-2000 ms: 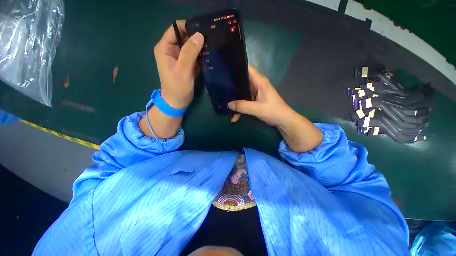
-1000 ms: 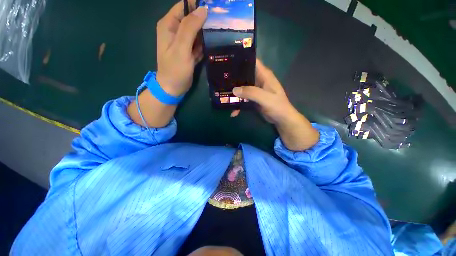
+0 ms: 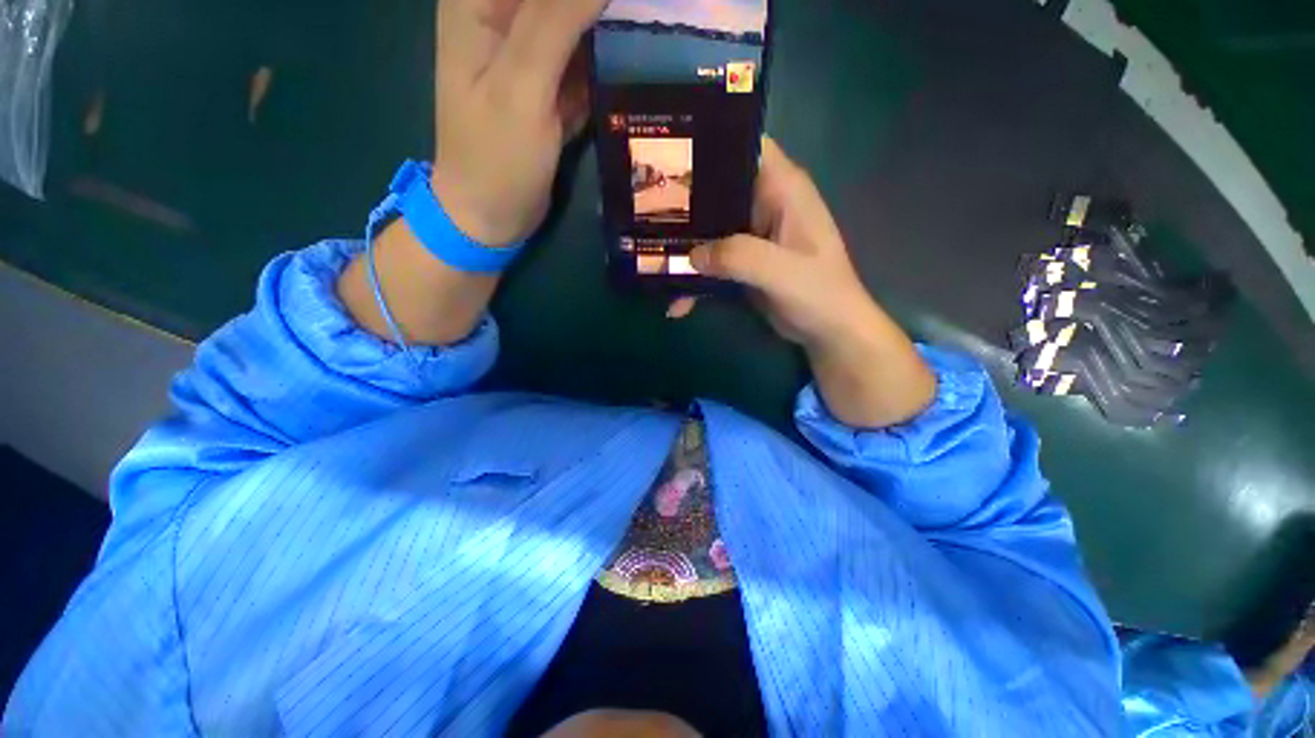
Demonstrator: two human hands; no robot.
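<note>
A black smartphone (image 3: 678,159) is held upright at the top centre, its upper end cut off by the frame. Its lit screen shows a sky and water picture above smaller photos on black. My left hand (image 3: 505,123) holds the phone's upper left side; its fingertips are partly cut off by the top edge. A blue wrist strap (image 3: 447,231) with a thin cord is on my left wrist. My right hand (image 3: 793,260) holds the lower right side, its thumb on the lower screen and its other fingers mostly hidden behind the phone.
A fanned pile of black flex cables (image 3: 1125,325) with pale ends lies on the dark green bench mat (image 3: 937,173) at the right. Part of a clear plastic bag (image 3: 22,101) is at the upper left. Another person's hand (image 3: 1283,649) and blue sleeve show at the lower right.
The phone and both hands sit higher in the frame. The screen went from mostly dark to showing pictures, with another photo now loaded. More of another person's arm shows at the lower right.
</note>
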